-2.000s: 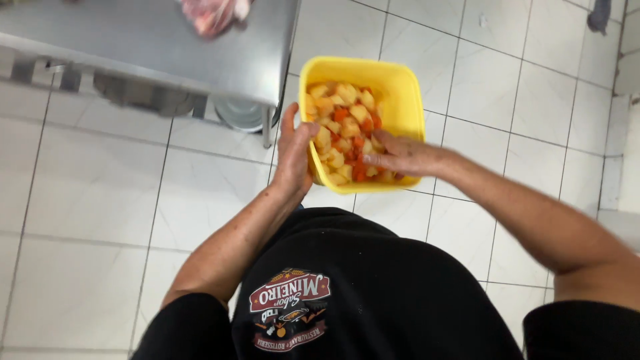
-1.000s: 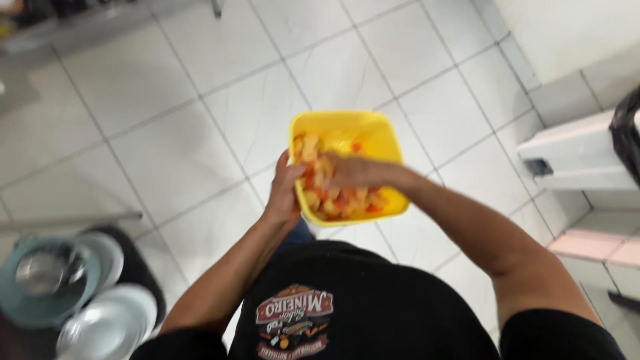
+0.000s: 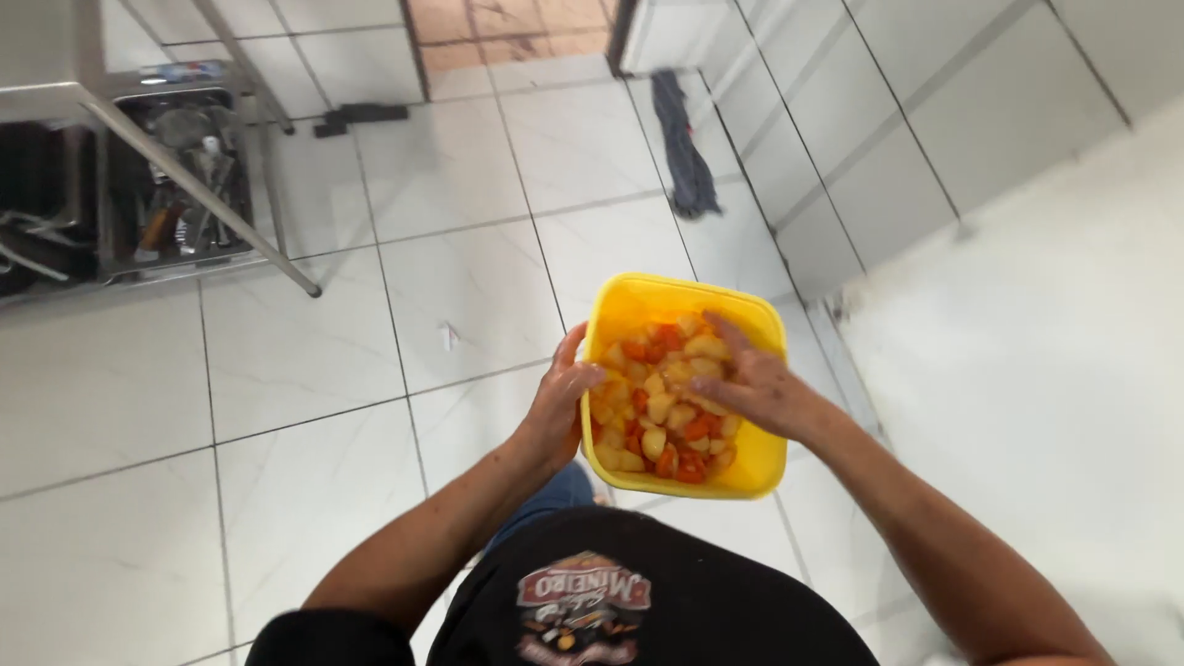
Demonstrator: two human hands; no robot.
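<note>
A square yellow plastic container (image 3: 768, 472) is held in front of my body, with chunks of pale cooked vegetable, perhaps potato (image 3: 659, 407), and orange carrot pieces (image 3: 691, 465) inside. My left hand (image 3: 560, 398) grips its left wall, thumb over the rim and fingers outside. My right hand (image 3: 754, 375) reaches in over the right rim with its fingers apart, the tips among the chunks near the far side. Whether a piece is between those fingers is not visible.
A metal table leg (image 3: 199, 190) slants at the upper left, over trays of utensils (image 3: 185, 176). A dark grey cloth (image 3: 682, 148) lies on the tiled floor (image 3: 305, 351) by the tiled wall (image 3: 832, 120). A doorway opens at the top, and a white surface (image 3: 1036, 370) fills the right.
The view has swung widely to another part of the room, the container moving along with me. My right hand has shifted within it, from the heap towards its far right side.
</note>
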